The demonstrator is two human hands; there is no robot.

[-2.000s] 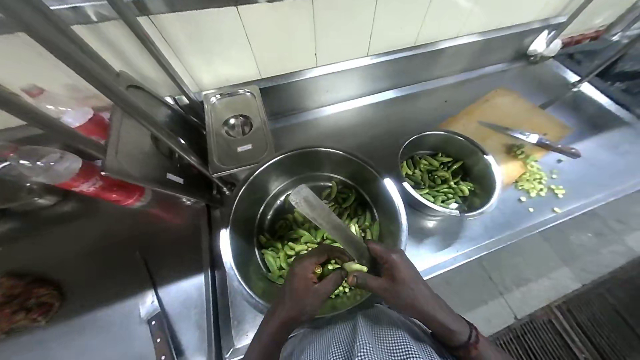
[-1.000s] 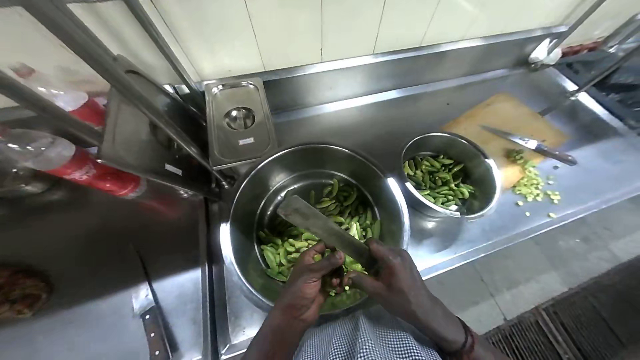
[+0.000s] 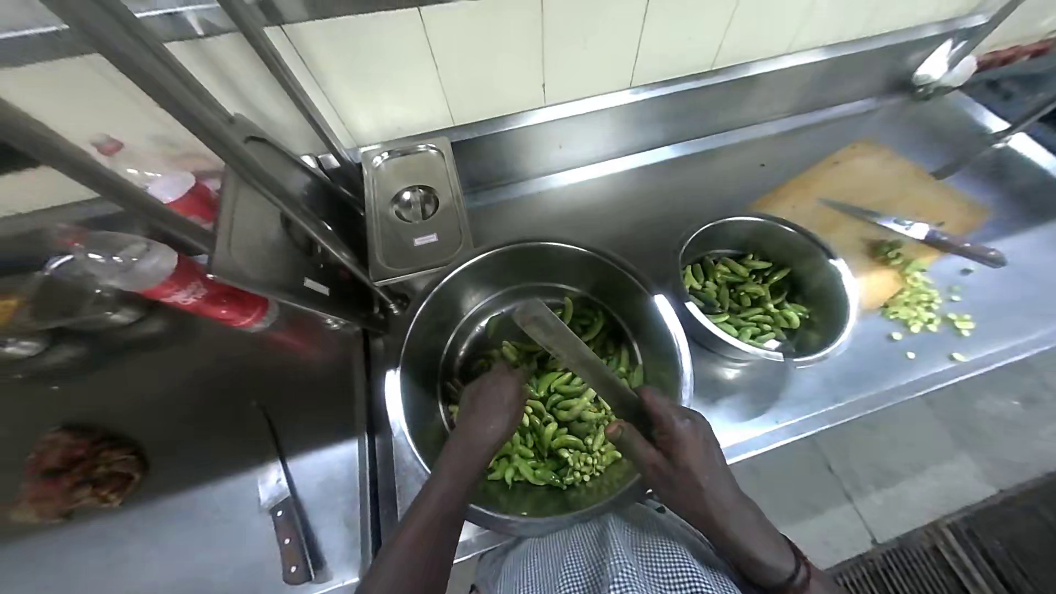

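Note:
A large round steel pot holds green chilli-like pods, some cut into small pieces near its front. My left hand reaches down among the pods at the pot's left side; its fingertips are hidden, so I cannot tell if it grips any. My right hand is closed around the near end of a wide flat knife blade, over the pot's right rim. The blade slants up and left across the pot. A smaller steel pot to the right holds more whole pods.
A wooden cutting board bears a knife, with chopped green bits beside it. Left are a lidded steel container, a red-labelled plastic bottle, another knife and metal shelf posts. A counter seam runs left of the large pot.
My left hand has moved away from my right hand and down among the pods. Earlier both hands were together below the blade. My right hand still holds the knife.

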